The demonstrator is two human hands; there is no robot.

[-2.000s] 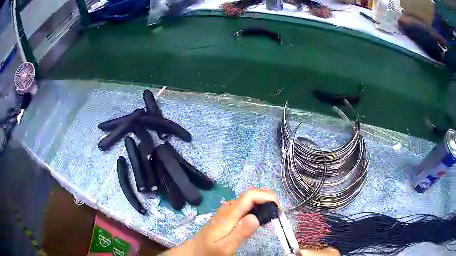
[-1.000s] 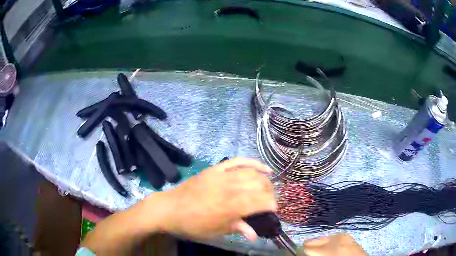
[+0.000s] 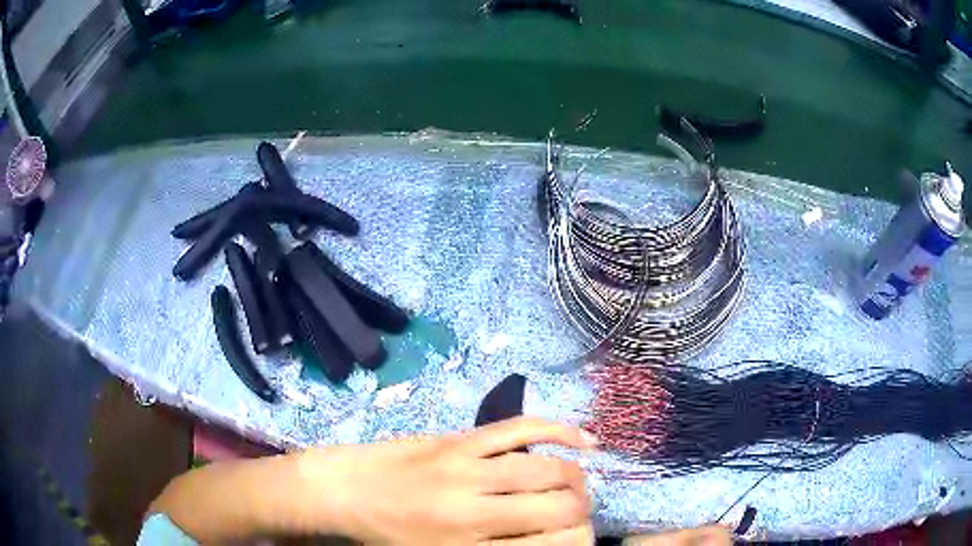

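My left hand point(image 3: 437, 493) is closed around a black curved sleeve point(image 3: 503, 401). One end of the sleeve sticks out above the fingers; the rest is hidden by the hand. My right hand point(image 3: 687, 536) shows only as a strip at the bottom edge, close to the left hand; what it holds is hidden. A small black tip point(image 3: 745, 520) and a thin dark line show just right of it. A nested stack of C-shaped metal strips point(image 3: 650, 320) lies ahead. A black wire bundle point(image 3: 789, 416) with reddish wire ends point(image 3: 631, 408) lies to its near right.
A loose pile of black sleeves point(image 3: 320, 304) lies on the left of the pale bench point(image 3: 458, 213). A white and blue spray can point(image 3: 913, 245) stands at right. Beyond is the green conveyor point(image 3: 352, 75) with black curved pieces point(image 3: 712, 123). A small pink fan point(image 3: 27, 167) is at far left.
The metal strip seen between my hands is now out of sight. The sleeve's end now sticks out above my left hand. My right hand has sunk lower in the picture.
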